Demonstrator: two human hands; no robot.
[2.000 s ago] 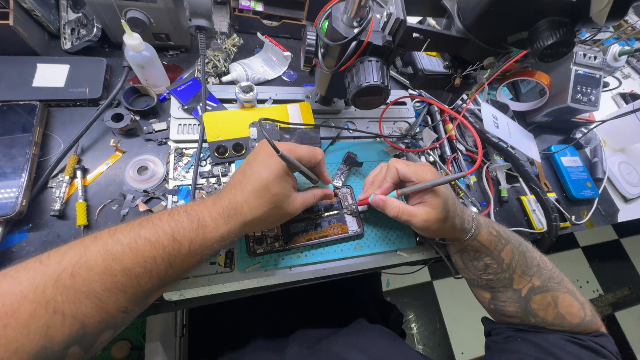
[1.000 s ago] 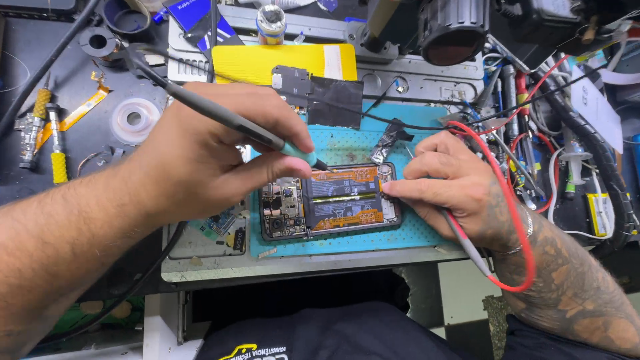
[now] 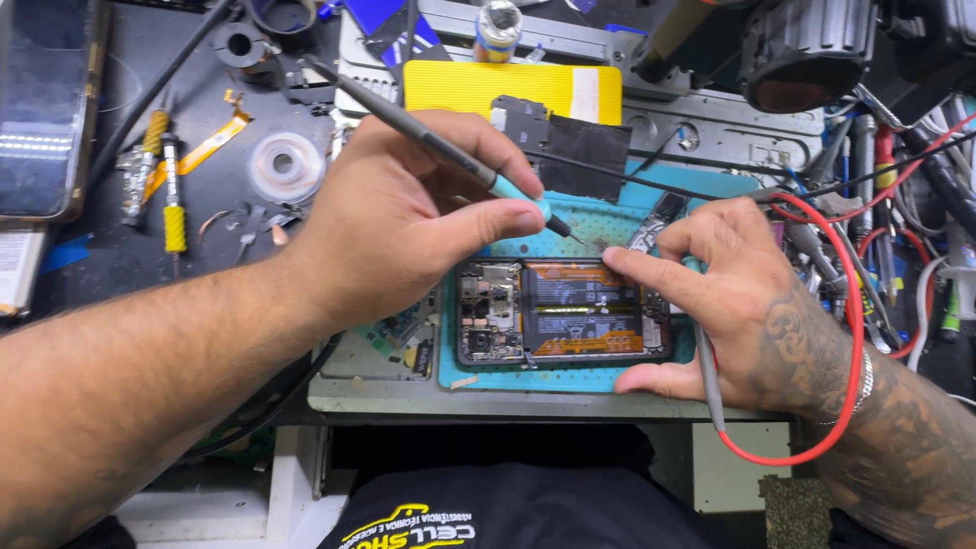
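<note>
An opened smartphone (image 3: 564, 311) with bared battery, orange flex cables and circuit board lies on a teal repair mat (image 3: 526, 377). Between the fingers and thumb of my left hand (image 3: 435, 206) is a grey and teal test probe (image 3: 457, 156), its fine tip over the mat just above the phone's upper edge. My right hand (image 3: 724, 305) spans the phone's right end, index fingertip at the upper edge and thumb by the lower right corner. A second probe (image 3: 709, 374) with a red lead hangs within this hand. A flex part with silvery tape (image 3: 652, 225) lies behind the index finger.
A yellow ribbed pad (image 3: 450, 88) and a black phone cover part (image 3: 583, 156) lie behind the phone. The microscope (image 3: 808, 61) overhangs at upper right. Cables and tools crowd the right side. At left are a solder wick spool (image 3: 286, 168), yellow-handled probes (image 3: 174, 221) and another phone (image 3: 46, 107).
Since a second ago, the probe tip in my left hand has moved off the phone to above its edge. My right hand has spread over the phone's right end. The view has moved closer since the oldest frame.
</note>
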